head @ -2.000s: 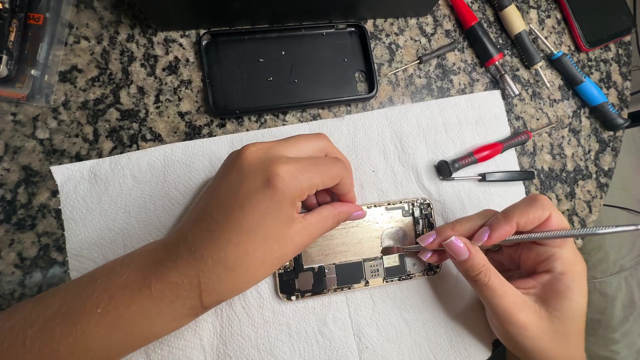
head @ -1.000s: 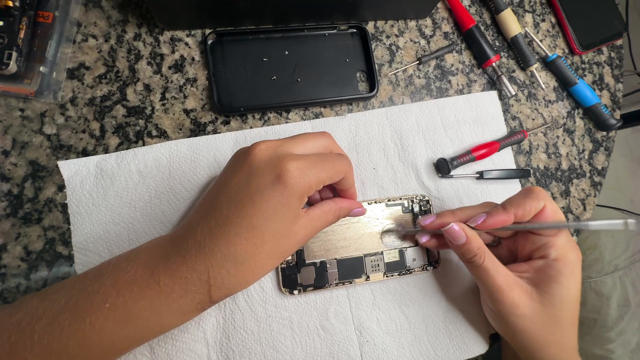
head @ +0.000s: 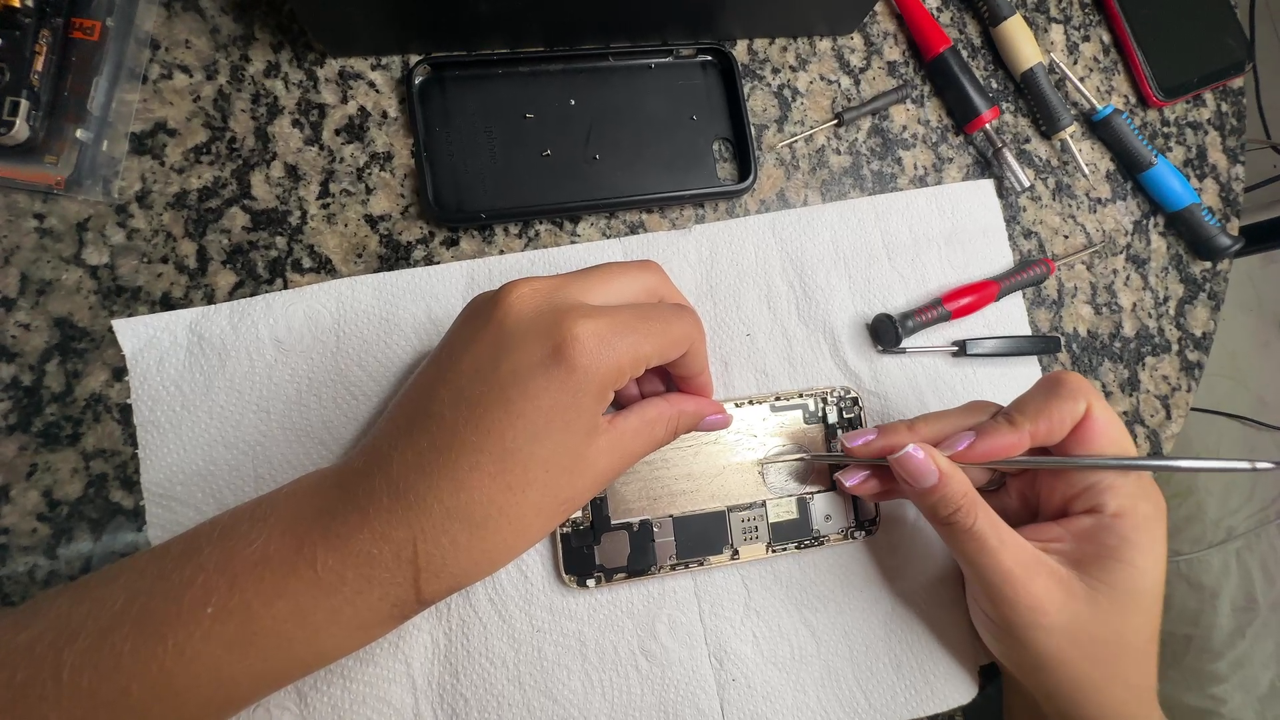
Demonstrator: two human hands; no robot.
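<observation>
An opened smartphone housing (head: 690, 470) with bare metal back and exposed circuit parts lies on a white paper towel (head: 260, 400). My left hand (head: 590, 370) rests at its upper left edge, thumb and index finger brought together; whether anything is between them cannot be told. Between the thumb and fingers of my right hand (head: 1010, 480) is a thin metal tool (head: 1080, 463), held nearly level. Its tip is over the metal plate, at the left side of a round mark. The left part of the housing is partly hidden by my left hand.
A black phone case (head: 590, 130) holding several tiny screws lies on the granite counter behind the towel. Right of it are a small screwdriver (head: 860, 110) and several larger ones. A red-and-black screwdriver (head: 975, 297) and a black-handled tool (head: 1005, 346) lie at the towel's right.
The tool's tip has moved from the lower right of the metal plate, by the circuit parts, up and left onto the plate. My left hand has stayed nearly still.
</observation>
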